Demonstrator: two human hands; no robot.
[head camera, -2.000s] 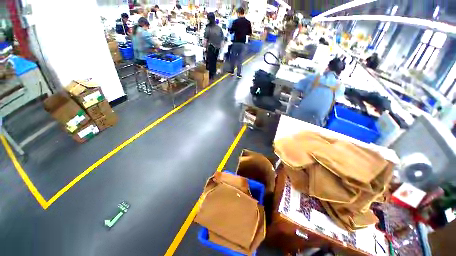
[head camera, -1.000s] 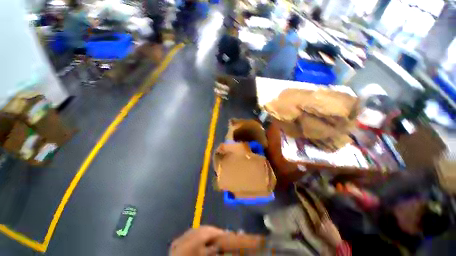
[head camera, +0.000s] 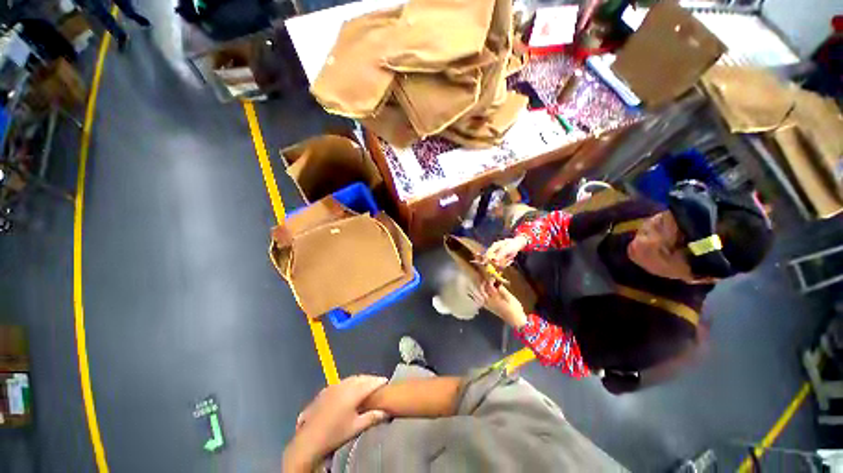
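Note:
My left hand (head camera: 328, 414) lies over my right wrist at the bottom edge. My right forearm (head camera: 411, 397) comes in from a grey-green sleeve; my right hand is mostly hidden and cannot be made out. No tool or work piece shows in my hands. Nearest in front, brown bag bodies (head camera: 344, 263) lie in a blue crate (head camera: 374, 309) on the floor. Right of it, a seated person in a dark apron and red patterned sleeves holds a brown bag piece (head camera: 522, 286) and a small yellow tool (head camera: 495, 273).
A bench with a patterned cover (head camera: 421, 171) bears a heap of brown bag bodies (head camera: 444, 37). An open brown carton (head camera: 333, 166) stands between crate and bench. More brown pieces (head camera: 753, 97) lie at the right. A yellow lane line (head camera: 266, 171) runs past the crate.
The view has turned down and to the right. The crate and bench now lie further left, and the seated person is in clear view. My hands have come into the picture.

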